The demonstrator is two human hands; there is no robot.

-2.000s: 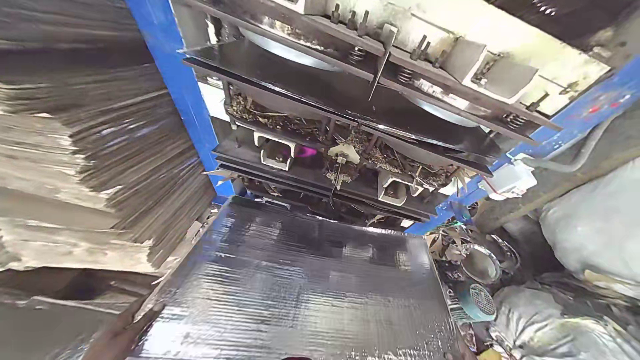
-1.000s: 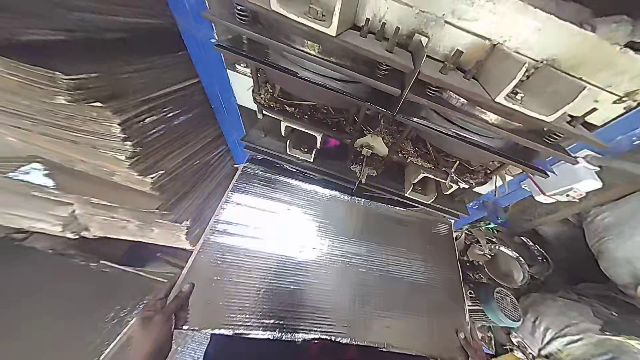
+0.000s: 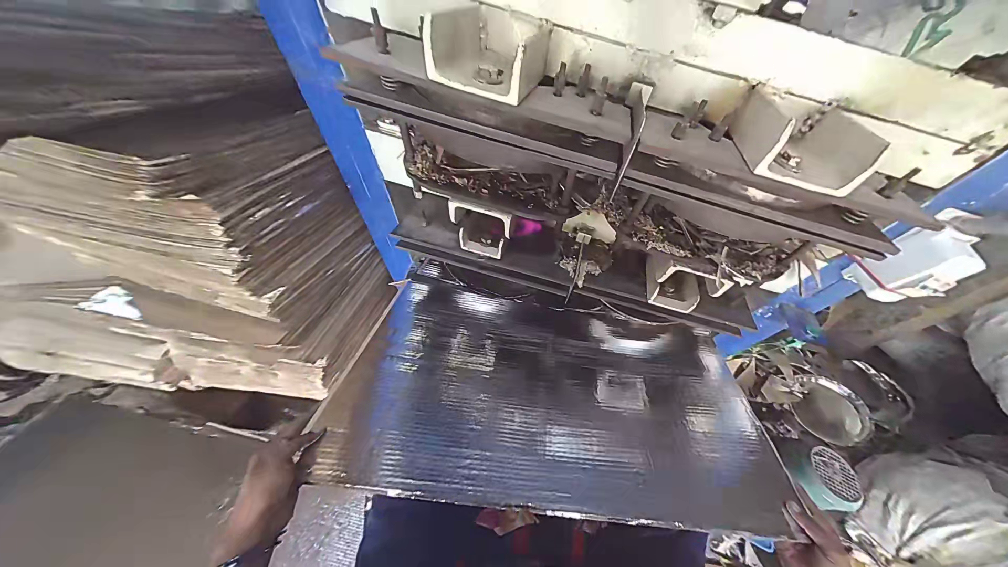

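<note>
A wide corrugated sheet with a shiny silver film [image 3: 551, 409] lies in front of me, its far edge at or under the lower plate of a blue-framed press [image 3: 567, 272]. My left hand [image 3: 272, 480] grips the sheet's left edge near its near corner. At the near right corner, my right hand [image 3: 815, 531] has its fingers on the edge; the rest of that hand is partly cut off by the frame. Metal channel pieces, springs and bolts show on the press plates, with dry debris [image 3: 488, 177] between them. The sheet's far edge is in shadow.
Tall stacks of cardboard sheets [image 3: 142, 276] stand at the left, close to the blue post [image 3: 339, 142]. A grey flat surface [image 3: 102, 480] lies at lower left. On the right are a white plastic box [image 3: 917, 260], a round metal-rimmed dish [image 3: 831, 409], a teal motor-like housing [image 3: 827, 476] and pale sacks [image 3: 929, 504].
The silver sheet's far edge now sits closer against the press's lower plates than one second ago. Both hands remain at its near corners. The view has shifted somewhat.
</note>
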